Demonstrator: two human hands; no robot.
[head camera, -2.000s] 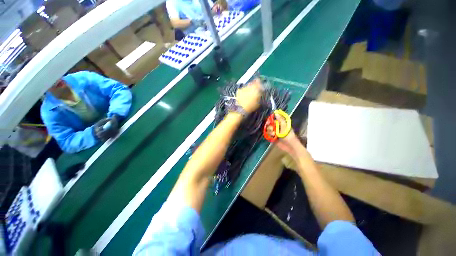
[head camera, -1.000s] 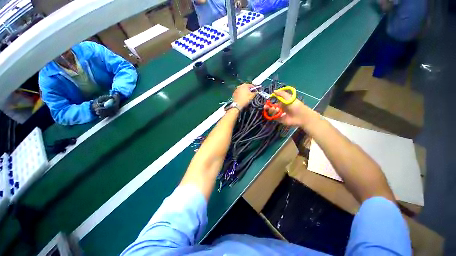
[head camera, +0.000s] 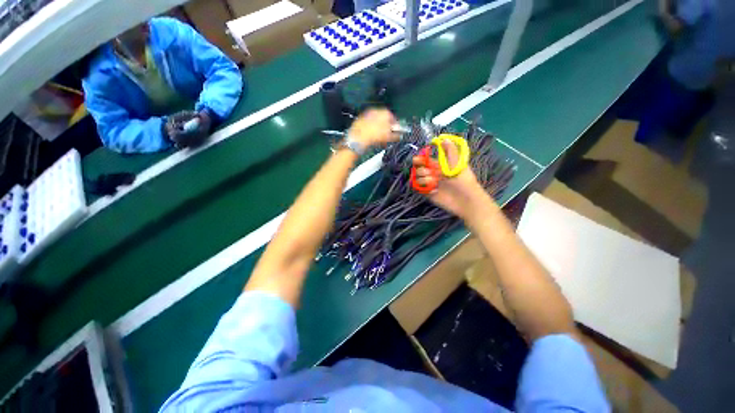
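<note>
Dark grey power cords (head camera: 403, 214) lie in a spread pile on the near green bench, with their blue and silvery ends pointing toward me. My right hand (head camera: 445, 184) holds scissors (head camera: 451, 155) by one red and one yellow loop, over the far part of the pile. The blades are hard to make out and point toward my left hand. My left hand (head camera: 372, 129) is closed at the far left edge of the pile, over the white rail. Something thin and white shows at its fingers; I cannot tell exactly what it grips.
Black housings (head camera: 332, 101) stand on the far belt. White trays (head camera: 355, 39) with blue pieces lie across the line. A person in blue (head camera: 189, 68) sits opposite. A white sheet (head camera: 600, 274) lies on carton flaps at right. An open carton (head camera: 475, 347) stands below the bench edge.
My left hand has moved left, away from the scissors and off the middle of the pile. The scissors stay in my right hand. The camera view has shifted, and more cords show.
</note>
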